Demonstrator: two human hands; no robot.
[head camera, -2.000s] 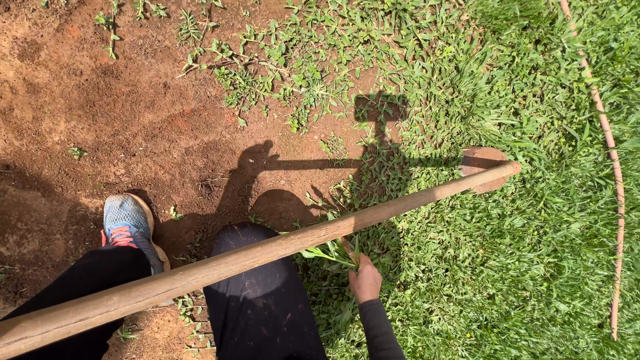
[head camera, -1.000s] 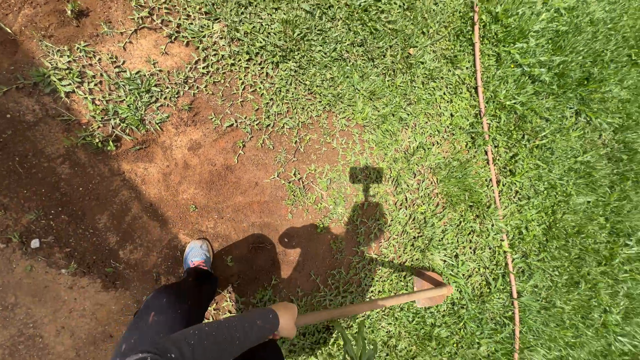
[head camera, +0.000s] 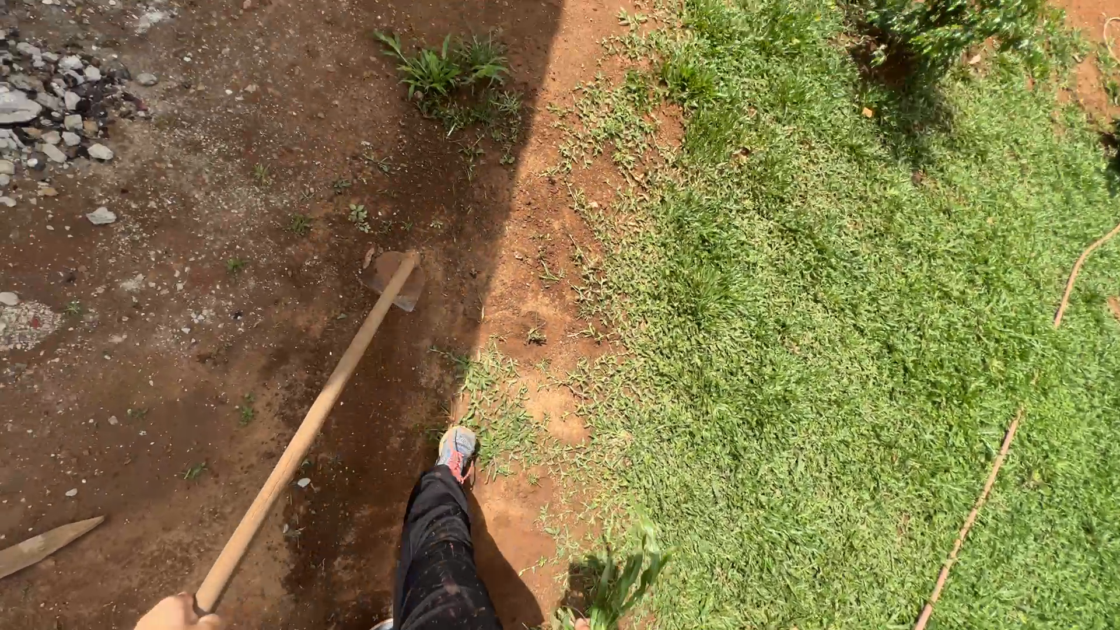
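Note:
My left hand (head camera: 178, 614), at the bottom left edge, grips the wooden handle of a hoe (head camera: 306, 429). The handle slants up and to the right, and its metal blade (head camera: 398, 278) is over the shaded bare soil. At the bottom edge, right of my leg, a small part of my right hand (head camera: 581, 624) shows at a bunch of pulled green grass (head camera: 617, 582); the rest of that hand is out of frame.
My shoe (head camera: 458, 451) stands at the edge of the shade. Broken stones (head camera: 66, 114) lie upper left, a pointed piece of wood (head camera: 48, 544) lower left. Grass tufts (head camera: 442, 70) grow in the soil. A hose (head camera: 993, 472) crosses the lawn (head camera: 840, 376) at right; a bush (head camera: 954, 26) stands beyond.
The view has shifted strongly, bringing in stones and shaded soil. The hoe blade, over the grass before, is now over bare soil on the left. The grass bunch is still at my right hand.

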